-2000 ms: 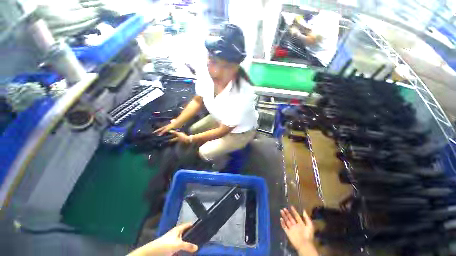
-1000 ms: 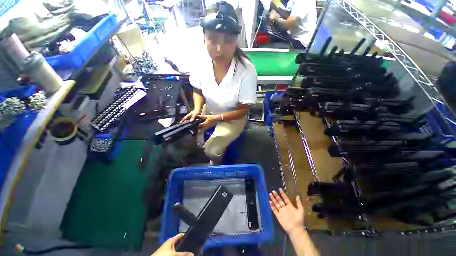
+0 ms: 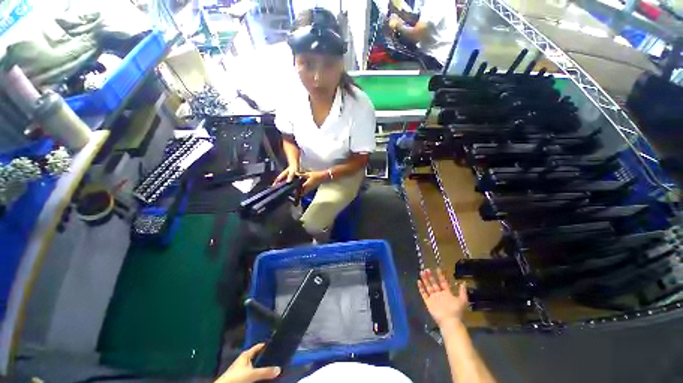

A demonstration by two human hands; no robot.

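Observation:
My left hand [image 3: 251, 366] grips the lower end of a long black tool body [image 3: 293, 318], tilted over the left part of a blue plastic tote [image 3: 401, 318]; its bar sticks out to the left. Another black unit [image 3: 376, 298] lies along the right side inside the tote, on a pale sheet [image 3: 341, 292]. My right hand [image 3: 443, 298] is open and empty, fingers spread, between the tote and the rack. Many black units [image 3: 539, 179] lie in rows on the wire rack.
A seated person [image 3: 326, 127] in a white shirt holds a black unit beyond the tote. Cardboard [image 3: 468, 209] lines the rack shelf. A green mat [image 3: 165, 299] lies at the left beside a bench. A green conveyor [image 3: 397, 93] runs behind. Another person [image 3: 423, 30] is at the back.
The held unit has shifted slightly left and stands a little steeper. My right hand stays open near the rack edge. The seated person has turned from the bench, now holding a unit.

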